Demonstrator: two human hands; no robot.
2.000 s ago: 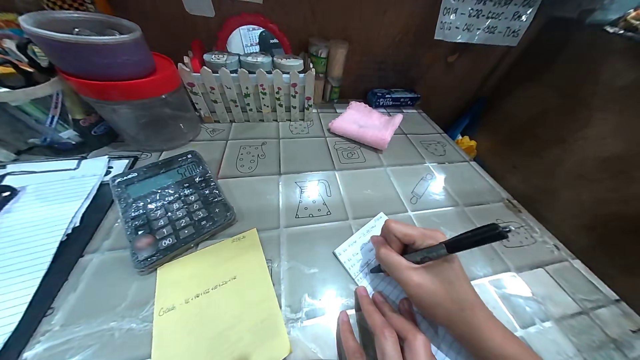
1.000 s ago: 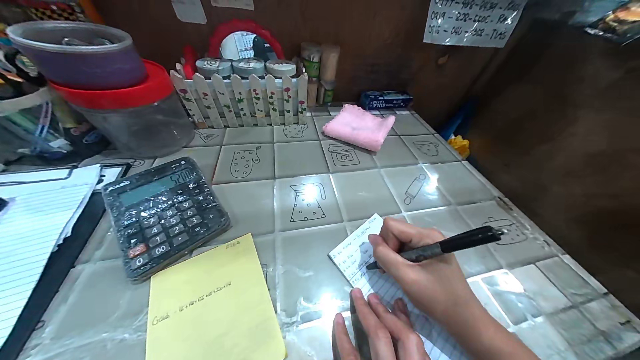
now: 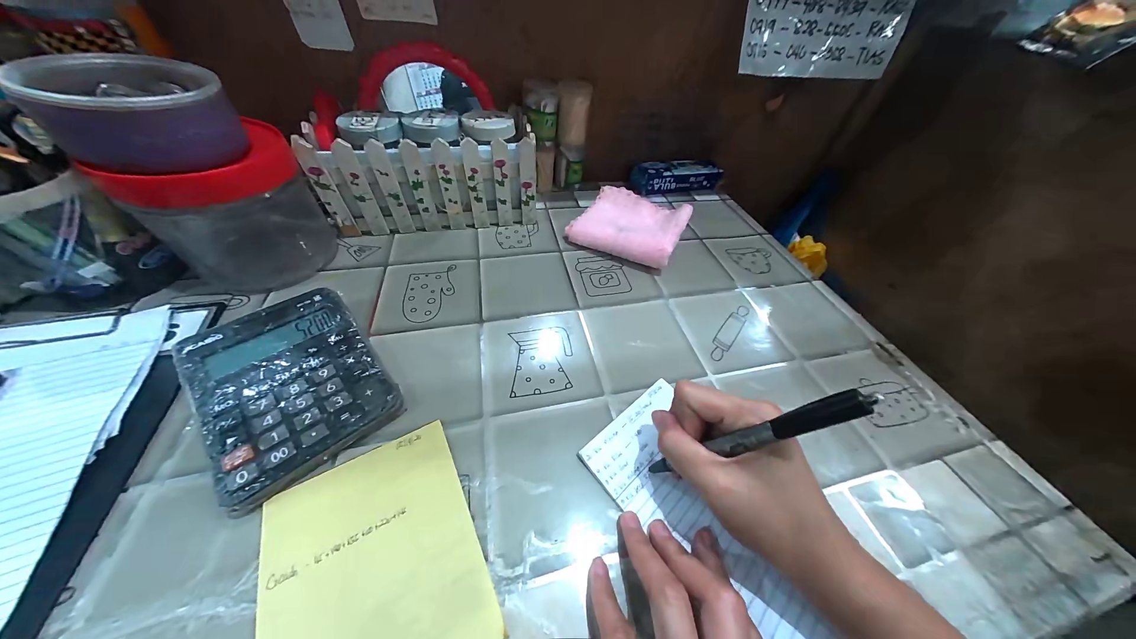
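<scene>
My right hand [image 3: 745,461] grips a black pen [image 3: 781,426], its tip down on a narrow sheet of lined paper [image 3: 621,444] that bears handwriting near its top. The fingers of my left hand [image 3: 674,577] rest apart on the lower part of that sheet and on the table beside it. To the left lies a yellow sheet [image 3: 373,550] with a handwritten line. A black calculator [image 3: 288,399] in clear plastic wrap touches the yellow sheet's upper edge.
A clipboard [image 3: 133,444] with lined paper lies at far left. Behind stand a red-lidded plastic jar [image 3: 231,222] under a purple tub [image 3: 124,115], and a small picket-fence holder [image 3: 426,186]. A folded pink cloth [image 3: 630,226] and a blue box [image 3: 676,177] sit near the wooden wall.
The view has shifted slightly. The pen stays in my right hand on the sheet, and my left hand still rests below it.
</scene>
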